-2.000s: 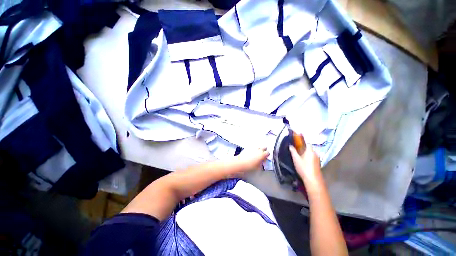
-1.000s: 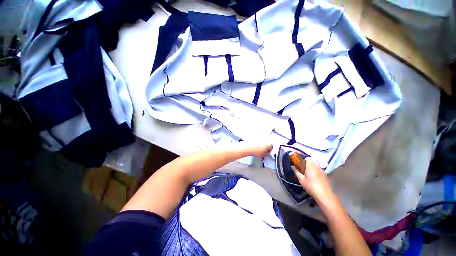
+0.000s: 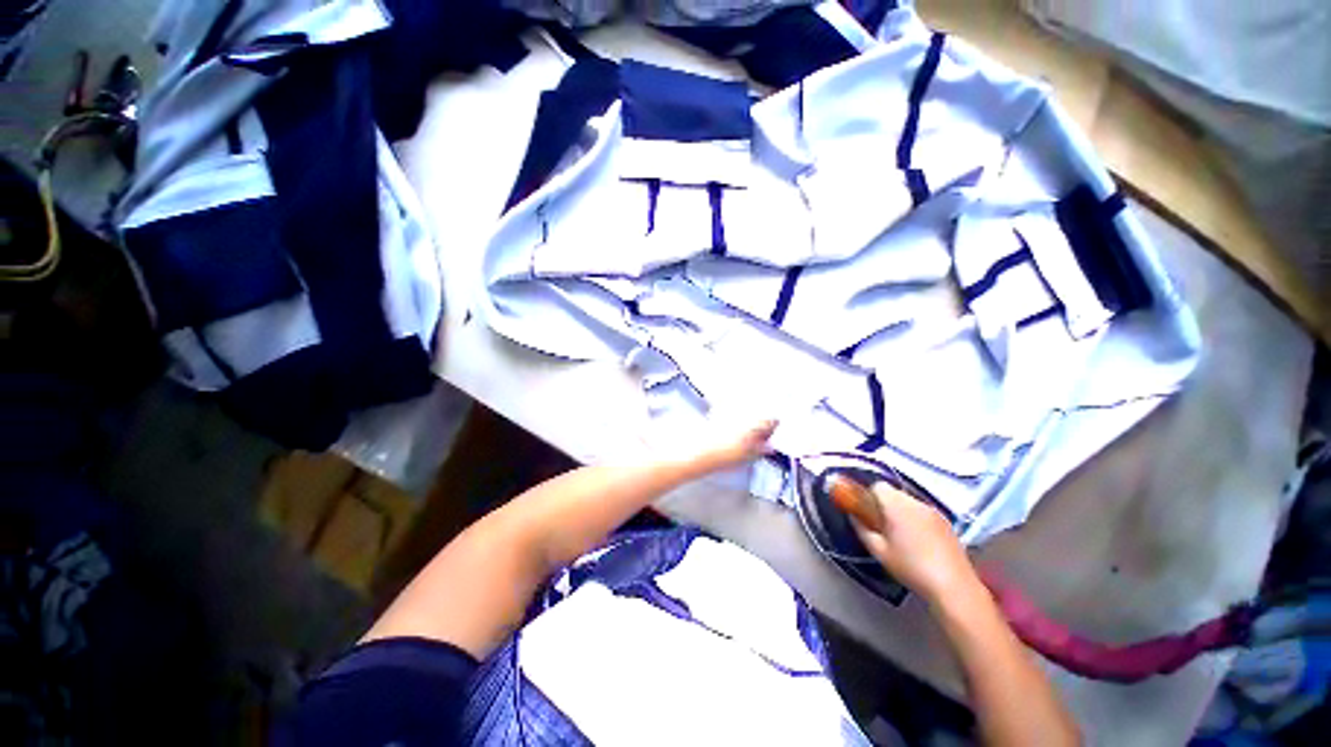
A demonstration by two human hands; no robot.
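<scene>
The pale garment with navy strips (image 3: 876,277) lies spread and wrinkled on the cloth-covered table. My right hand (image 3: 908,537) is closed on the orange-brown handle of the steam iron (image 3: 864,511). The iron's tip points up and left at the garment's near edge, and its rear reaches the table's near edge. My left hand (image 3: 752,441) rests at the garment's near edge, just left of the iron's tip. Its fingers are small and washed out, so I cannot tell whether they grip the cloth.
A navy-and-pale garment pile (image 3: 336,234) hangs over the table's left side. The red-sleeved hose (image 3: 1124,657) runs from behind the iron to the right. Tan board (image 3: 1168,153) edges the far right side. A second iron with a yellowish hose (image 3: 51,219) shows at far left.
The view has shifted, so the table and garments sit further right and lower. The iron has turned from upright in the picture to slanting up-left. More of the red hose shows.
</scene>
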